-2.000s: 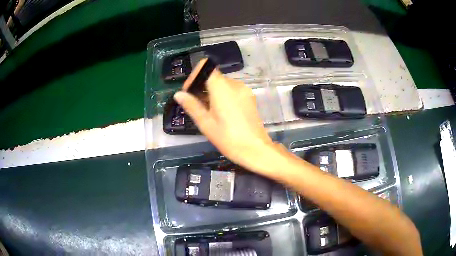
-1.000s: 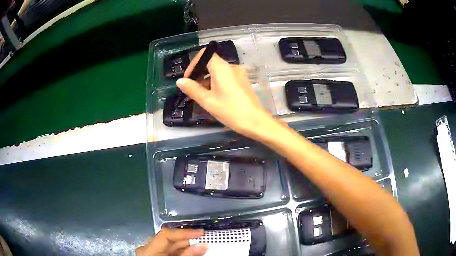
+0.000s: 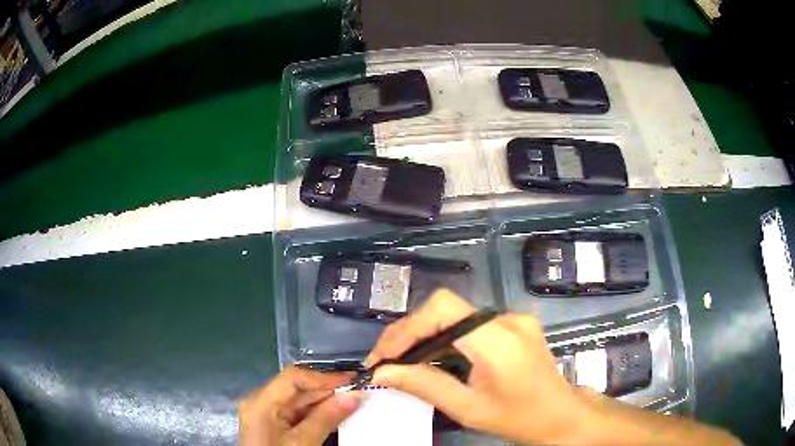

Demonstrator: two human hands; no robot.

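My right hand [image 3: 479, 370] holds slim black tweezers [image 3: 440, 338], their tip at the top edge of a white sticker sheet [image 3: 385, 418]. My left hand [image 3: 301, 405] holds that sheet by its upper left corner, low in the view. Both hands are over the near left part of a clear blister tray [image 3: 284, 187]. A black phone under them is mostly hidden. Several black phones lie back up in the tray pockets, such as one in the second row left [image 3: 373, 188] and one in the third row right [image 3: 587, 263]. The tips and any sticker on them are too small to tell.
A pale worn board [image 3: 689, 131] lies under the far part of the tray, partly in dark shadow. A bright green surface [image 3: 174, 148] with a white edge strip [image 3: 139, 226] is at the far left. The dark green bench [image 3: 157, 322] is nearer. A white strip [image 3: 778, 314] lies at the far right.
My right hand with the tweezers has moved from the far left phones down to the sheet, uncovering those phones. My left hand, out of view at first, has come in with the sheet.
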